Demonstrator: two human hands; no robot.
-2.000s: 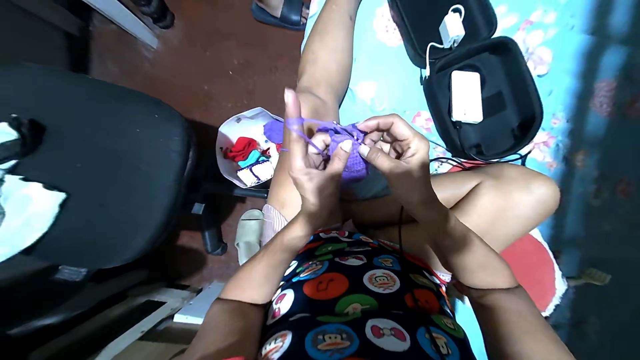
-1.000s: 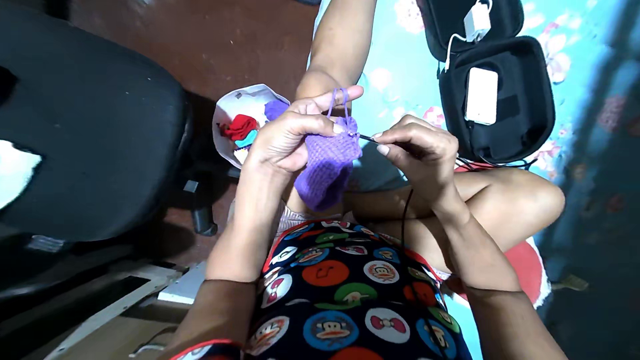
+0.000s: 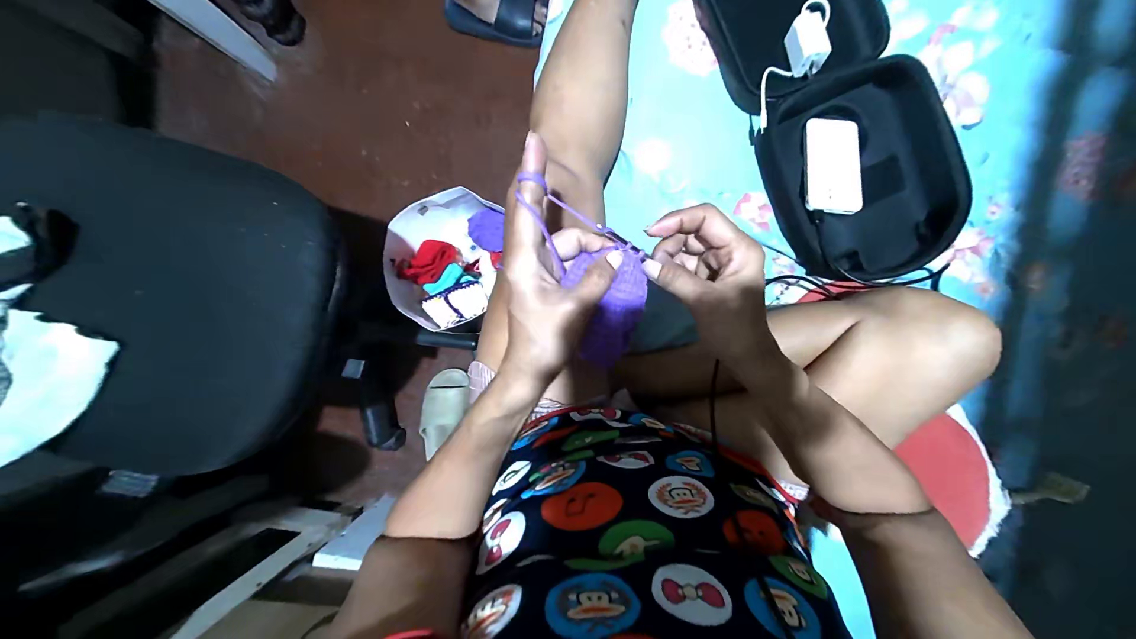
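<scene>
Purple crochet work (image 3: 614, 306) hangs above my lap, its top edge pinched between the thumb and fingers of my left hand (image 3: 550, 284). Purple yarn (image 3: 572, 211) loops round my raised left index finger and runs down to a thin dark crochet hook (image 3: 621, 240) at the top edge of the work. My right hand (image 3: 710, 257) holds the hook's near end between thumb and fingertips, close to the stitches. Part of the hook is hidden by the fingers.
A white bin (image 3: 404, 297) with red, teal and purple yarn stands on the floor at left, beside a black chair (image 3: 177, 302). On the flowered blue cloth lies an open black case (image 3: 950, 177) holding a white device (image 3: 832, 166). A pale slipper (image 3: 444, 408) is near the chair's base.
My left index finger has gone from pointing sideways to upright with yarn round it. My right hand has moved in closer to the crochet work, which the left hand still holds.
</scene>
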